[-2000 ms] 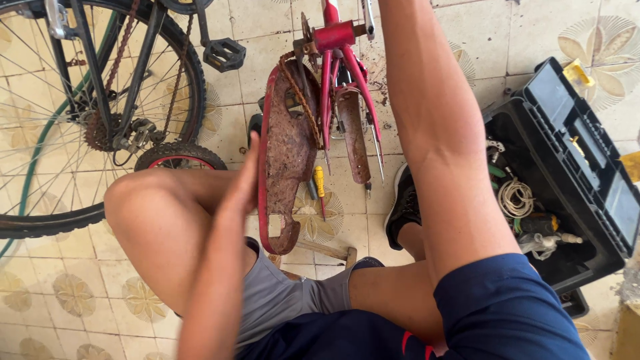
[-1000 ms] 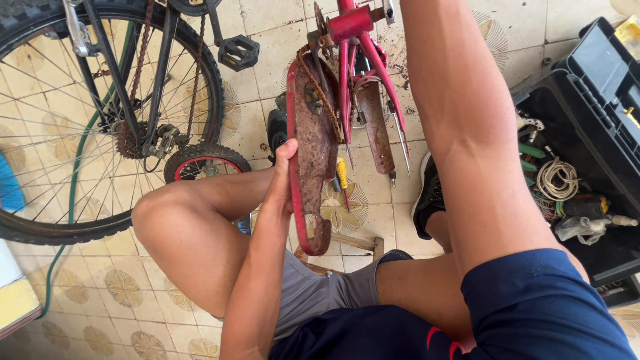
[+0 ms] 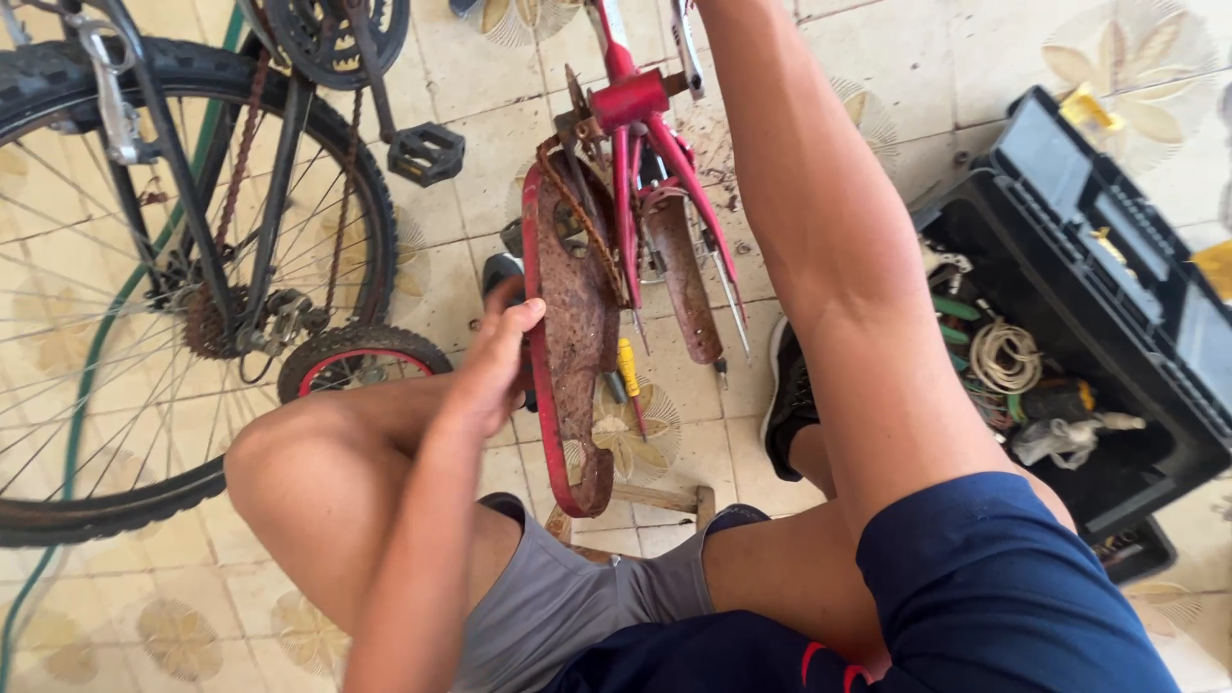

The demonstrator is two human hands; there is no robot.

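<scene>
My left hand [image 3: 500, 361] grips the edge of a rusty chain guard [image 3: 573, 385] with a red rim, thumb on the rim and the other fingers mostly hidden behind it. The guard hangs beside the rear end of a red bicycle frame [image 3: 630, 101]. A rusty chain [image 3: 589, 226] runs along the guard's upper part. Right of the frame's stays is a rusty fender [image 3: 688, 289]. My right arm reaches up past the top edge, so my right hand is out of view.
A black bicycle's wheel [image 3: 380, 221] and pedal [image 3: 425, 154] stand at the left, with a small red-rimmed wheel [image 3: 361, 361] near my knee. A yellow-handled screwdriver [image 3: 628, 368] lies on the tiles. An open black toolbox [image 3: 1078, 221] holds cord and tools at the right.
My left hand was blurred beside the chain guard two seconds ago; one second ago it held the guard's rim, as now. The view has shifted somewhat.
</scene>
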